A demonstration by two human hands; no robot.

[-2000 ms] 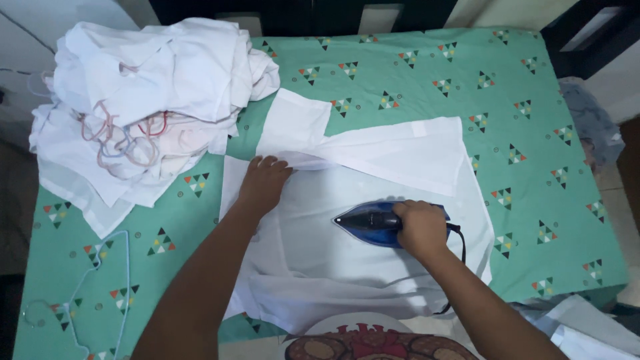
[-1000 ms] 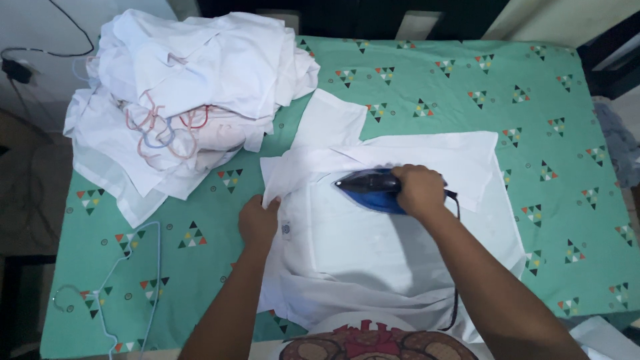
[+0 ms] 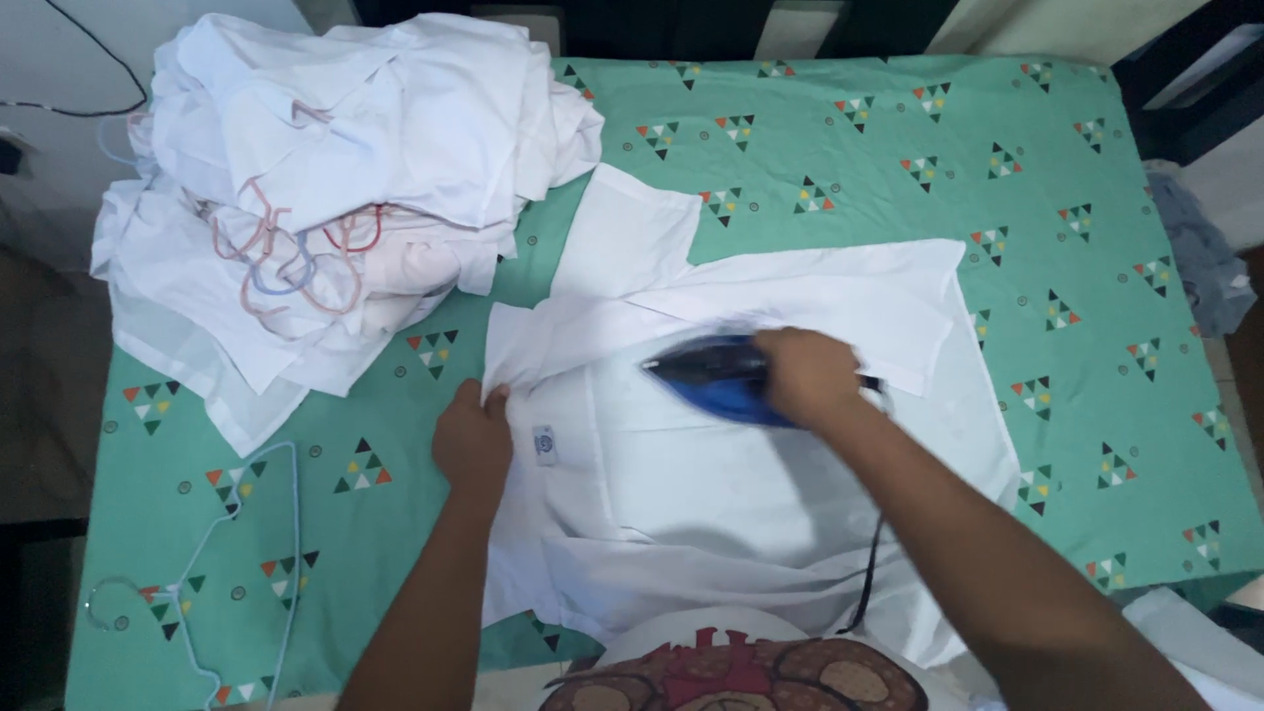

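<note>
A white shirt (image 3: 691,474) lies spread open on a green patterned cloth (image 3: 869,148), its label showing near the left edge and a sleeve pointing up and away. My right hand (image 3: 810,375) is closed around the handle of a blue and black clothes iron (image 3: 716,380), whose tip points left over the shirt's middle. The black cord runs down from its rear beside my forearm. My left hand (image 3: 474,434) pinches the left edge of the shirt between thumb and fingers.
A heap of white garments (image 3: 346,128) with pink, red and blue hangers (image 3: 286,257) fills the far left. A light blue hanger (image 3: 294,553) lies at the near left. White fabric (image 3: 1185,642) is at the near right corner, and a plastic bag (image 3: 1195,247) is beyond the right edge.
My left hand has moved from the upper part of the shirt down to its left edge, where the label has come into sight. The iron has shifted over the shirt, still in my right hand.
</note>
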